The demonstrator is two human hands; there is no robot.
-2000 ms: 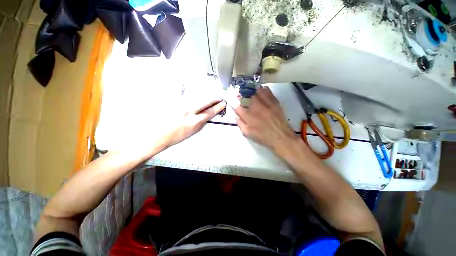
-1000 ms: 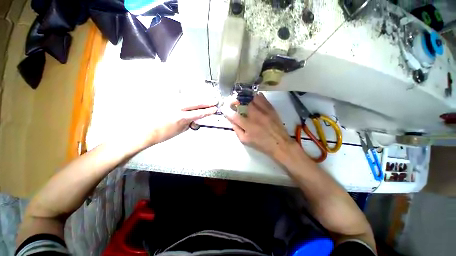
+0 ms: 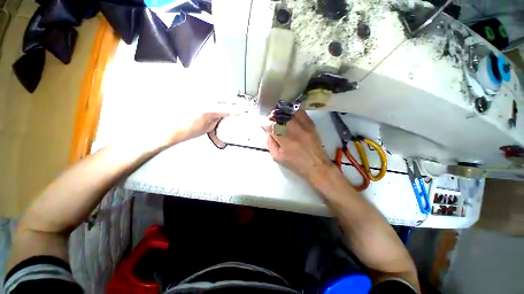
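Note:
The white sewing machine head (image 3: 390, 80), speckled with dark lint, reaches in from the right. Its presser foot area (image 3: 281, 112) is at the middle, in strong glare. My right hand (image 3: 296, 143) lies just right of the needle area, fingers bent and fingertips partly hidden by the machine parts. My left hand (image 3: 201, 123) lies flat to the left, its fingers pointing at the needle and washed out by glare. No work piece can be made out; glare and fingers hide the spot. Dark shiny leather-like pieces (image 3: 155, 43) lie at the upper left.
Shears (image 3: 362, 158) with orange and yellow loops lie right of my right hand. Blue-handled snips (image 3: 419, 192) lie beside a white parts tray (image 3: 472, 209). Orange-edged cardboard (image 3: 51, 126) borders the white table (image 3: 230, 184) at left. Red (image 3: 138, 261) and blue (image 3: 346, 284) objects sit below.
My left hand has moved left from the needle area, uncovering a curved dark seam in the table. The dark bit seen under its fingertips is no longer visible. My right hand stays near the needle.

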